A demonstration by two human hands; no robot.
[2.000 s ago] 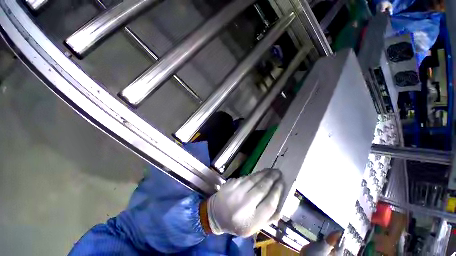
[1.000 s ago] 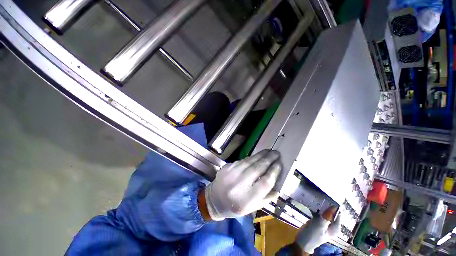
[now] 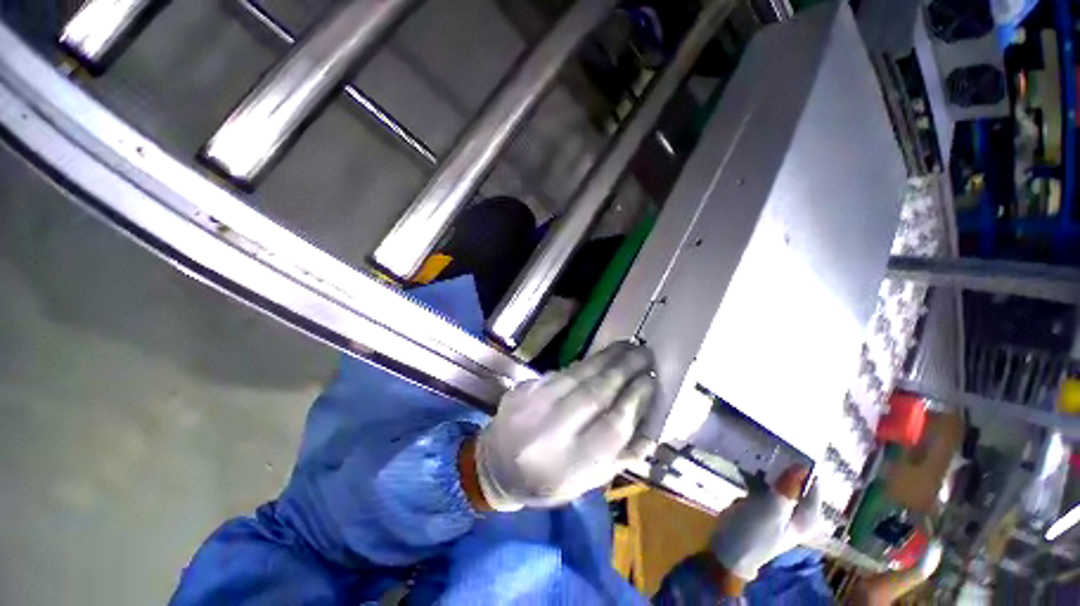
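A metal chassis [image 3: 717, 483] lies closed under a large silver top cover [image 3: 805, 249], with a gap showing at its near end. My left hand [image 3: 569, 426], in a white glove, grips the chassis's near left corner, fingers together on the side wall. My right hand [image 3: 758, 527], gloved with some bare fingertips, grips the near right corner. Its fingertips are partly hidden against the edge. Part of a green pallet [image 3: 610, 290] shows along the chassis's left side.
Steel rollers [image 3: 497, 136] and a curved side rail [image 3: 237, 237] lie to the left. Ball-transfer rollers [image 3: 882, 343] run along the right. A red object [image 3: 904, 418] is beyond them. Another hand [image 3: 906, 580], owner unclear, shows at lower right. A unit with fans [image 3: 974, 83] is at upper right.
The view has shifted, so the unit and rollers sit higher in the picture. Both hands stay at the near corners; more of my right hand shows. The other hand at lower right has appeared.
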